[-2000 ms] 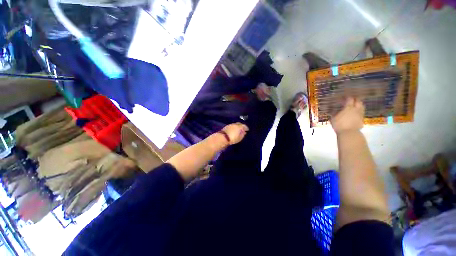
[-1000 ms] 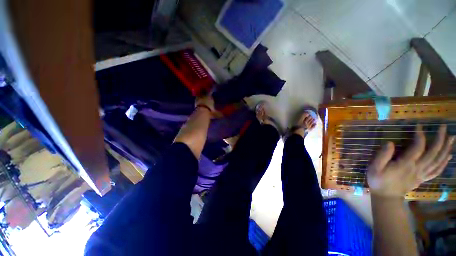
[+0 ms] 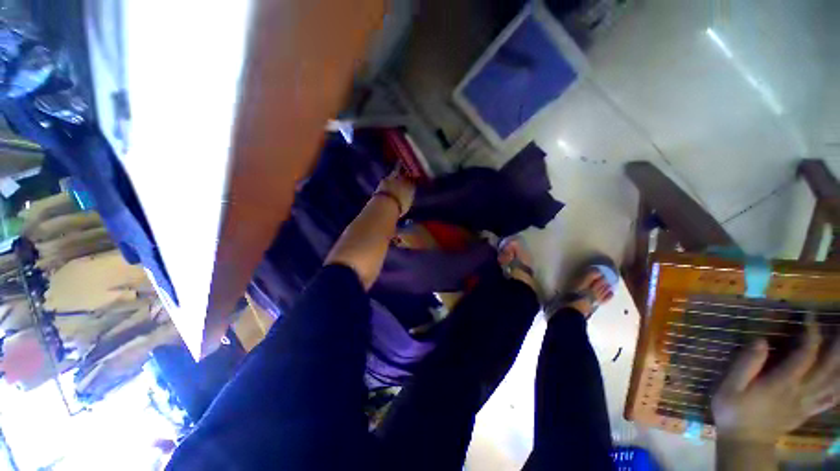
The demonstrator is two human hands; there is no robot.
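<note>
My left hand (image 3: 398, 190), with a bracelet at the wrist, reaches down beside the table to a red basket (image 3: 405, 152) and dark cloth; its fingertips are blurred, and I cannot tell whether they grip anything. Dark purple-navy cloth pieces (image 3: 322, 198) lie heaped around it, and one dark piece (image 3: 493, 198) trails onto the floor. My right hand (image 3: 783, 386) is spread over the corded top of a wooden stool (image 3: 700, 276), partly cut off by the right edge, and holds nothing.
A white table with a brown edge (image 3: 295, 101) juts in at upper left. Brown pieces (image 3: 78, 276) are heaped at far left. A blue-topped pad with a pale rim (image 3: 520, 87) lies on the floor. My legs and feet are below; a blue basket (image 3: 634, 459) shows at the bottom.
My left hand has moved from above the dark heap down to the red basket. My right hand stays on the stool, fingers spread. The view has lowered, and the table edge looms larger.
</note>
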